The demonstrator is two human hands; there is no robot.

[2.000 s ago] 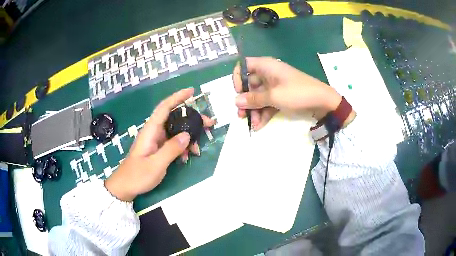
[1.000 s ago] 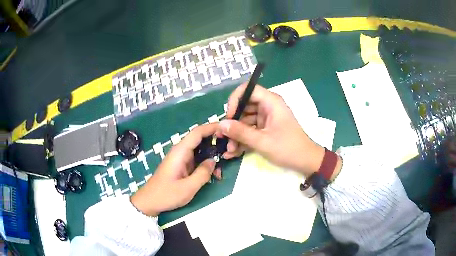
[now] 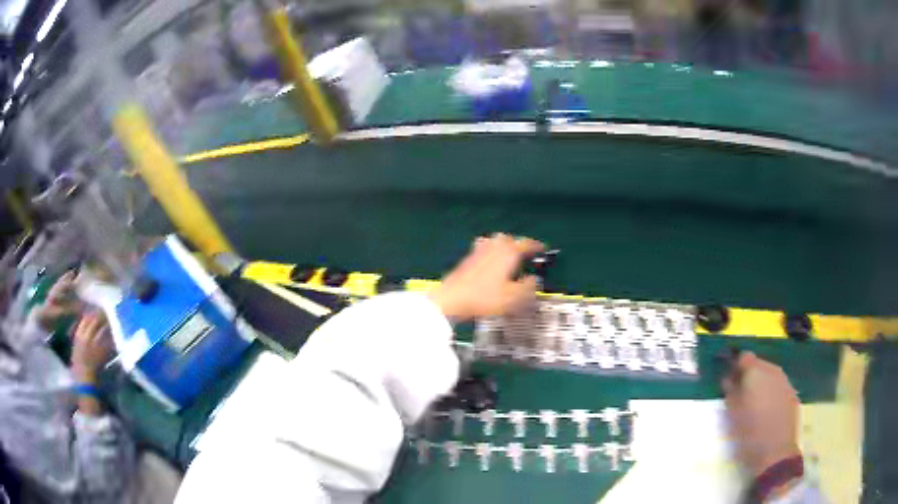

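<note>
My left hand (image 3: 492,279) is stretched out over the yellow strip at the belt's edge. A small round black housing (image 3: 540,261) shows between its fingers; the hand covers part of it. My right hand (image 3: 766,413) is at the lower right, blurred, beside white paper, closed around a dark tool that looks like the tweezers (image 3: 731,361). The full sheet of die-cut pieces (image 3: 630,338) lies between the hands. The partly used liner with T-shaped pieces (image 3: 532,423) lies nearer me. Another black housing (image 3: 476,394) sits by my left sleeve.
Black housings (image 3: 712,318) stand on the yellow strip (image 3: 857,327). White paper (image 3: 679,443) lies by my right hand. A blue box-shaped device (image 3: 182,330) is at the left, with another person's hands (image 3: 91,340) beside it. The dark green belt (image 3: 630,212) runs beyond.
The view has swung up and left. My left hand has moved with the housing from the bench to the belt's edge. My right hand has come away from the housing.
</note>
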